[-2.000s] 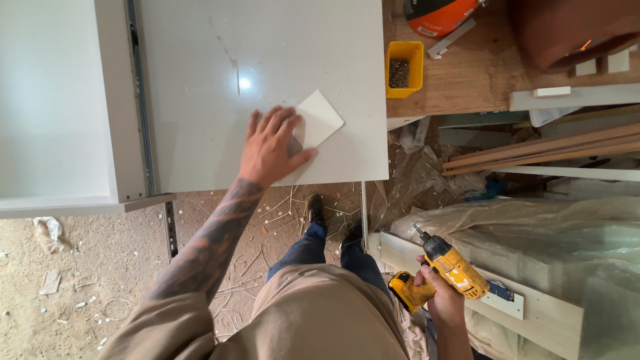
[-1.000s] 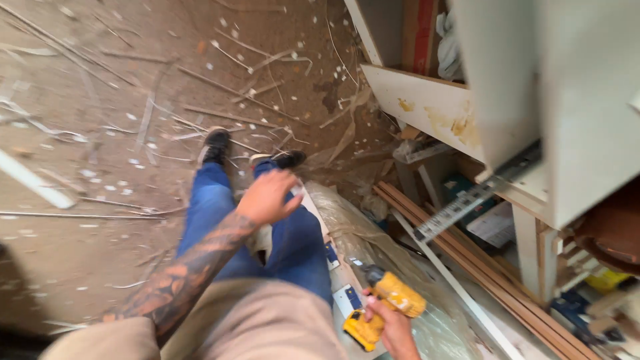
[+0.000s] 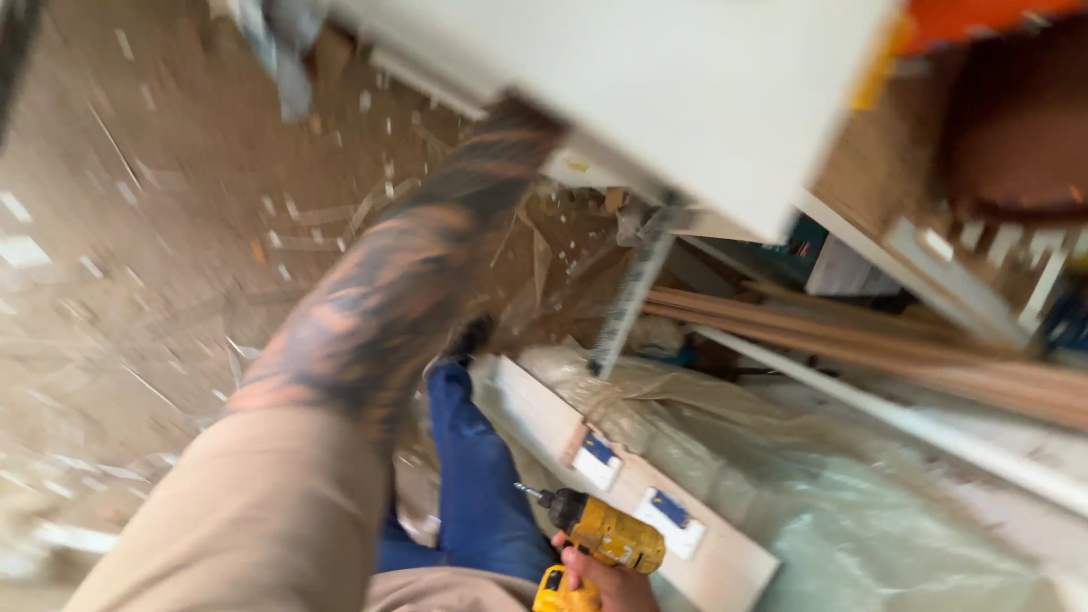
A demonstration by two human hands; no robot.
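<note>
My right hand [image 3: 599, 578] grips a yellow and black cordless drill driver [image 3: 608, 531] low in the view, its bit pointing up and left. My left forearm reaches up to the white panel [image 3: 663, 93], and its far end passes out of sight beneath the panel's edge. The left hand itself is hidden there, so what it touches does not show. A perforated metal strip or rail [image 3: 633, 293] hangs down from near the panel's right part. Behind the drill lies a pale board [image 3: 544, 408] with small white and blue pieces on it.
Long brown wood strips [image 3: 850, 344] and a white strip [image 3: 892, 412] lie at the right, beside clear plastic sheeting [image 3: 850, 501]. A wooden surface with a dark brown rounded object [image 3: 1016, 127] stands at the upper right. Scraps litter the floor [image 3: 170, 255].
My left hand, in sight over my legs a second ago, has reached forward under the white panel. The drill stays in my right hand. The view has swung considerably.
</note>
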